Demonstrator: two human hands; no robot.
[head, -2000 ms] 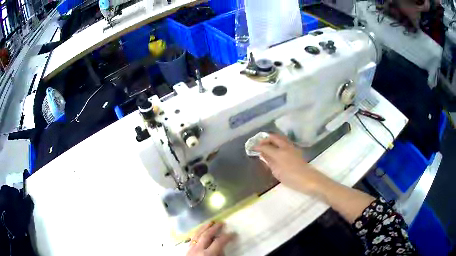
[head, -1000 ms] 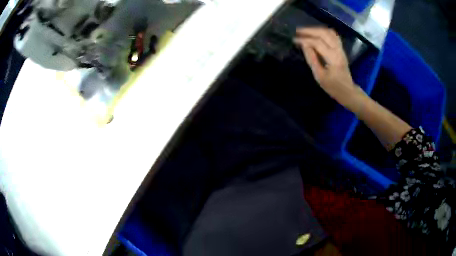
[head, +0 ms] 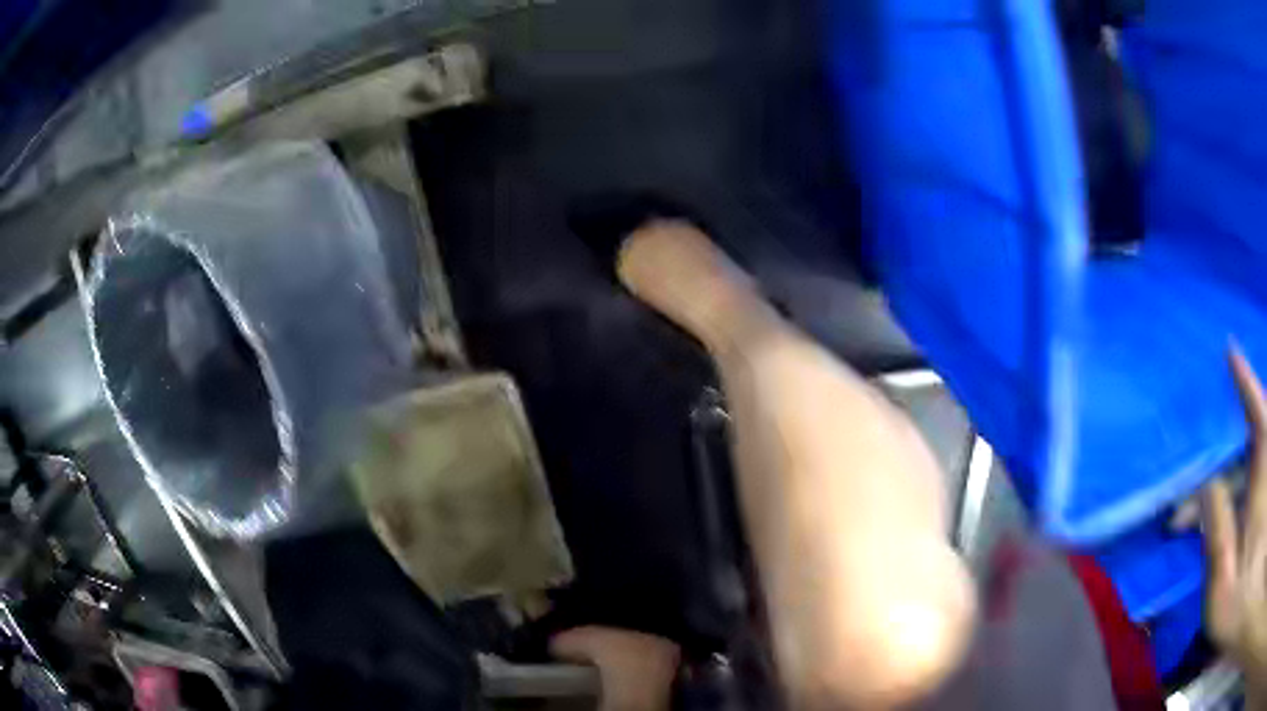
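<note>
My right hand (head: 1234,563) is at the right edge, partly cut off and blurred, beside the blue plastic crate (head: 973,264). Its visible fingers are apart and no object shows in it. My left hand is not seen. A waste bin with a clear plastic bag (head: 313,264) lies to the left, its round mouth facing the left side of the picture. A flat beige foot pedal (head: 466,486) is right of the bin's mouth. The white rag is not seen.
A bare leg (head: 848,514) with a dark shoe crosses the middle. Another patch of skin (head: 618,667) shows at the bottom edge, probably the other leg. A beige bar (head: 361,104) runs at the upper left. Red cushion edge (head: 1119,632) shows at the lower right.
The view has swung down from the sewing machine and table top to the floor area under the table. My right hand has moved from the machine to the crate side; the rag is out of sight.
</note>
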